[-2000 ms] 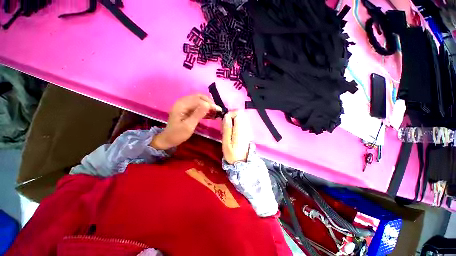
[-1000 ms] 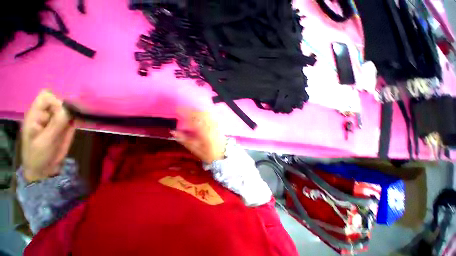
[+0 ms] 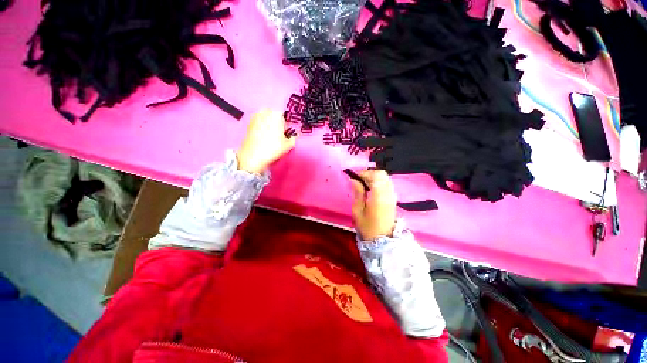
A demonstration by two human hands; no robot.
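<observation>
My left hand [image 3: 264, 142] is at the left edge of the buckle heap [image 3: 330, 99], with a small black buckle [image 3: 289, 132] at its fingertips. My right hand [image 3: 374, 203] is near the table's front edge, closed on a black webbing strip [image 3: 357, 179]; one end sticks out to the upper left. A strip end [image 3: 418, 205] also shows to the right of this hand; whether it is the same strip is hidden. The large pile of webbing strips [image 3: 447, 99] lies right of the buckles.
A tangled black strap heap [image 3: 113, 49] lies at far left. A clear plastic bag [image 3: 312, 27] stands behind the buckles. A smartphone [image 3: 589, 126], keys [image 3: 598, 230] and a black coil [image 3: 564, 35] are at right. A red bag [image 3: 525, 333] with grey cords is below the table.
The strip stretched between both hands is gone from there. My left hand has moved from far left to the buckles; my right hand now holds a strip. The view has shifted left.
</observation>
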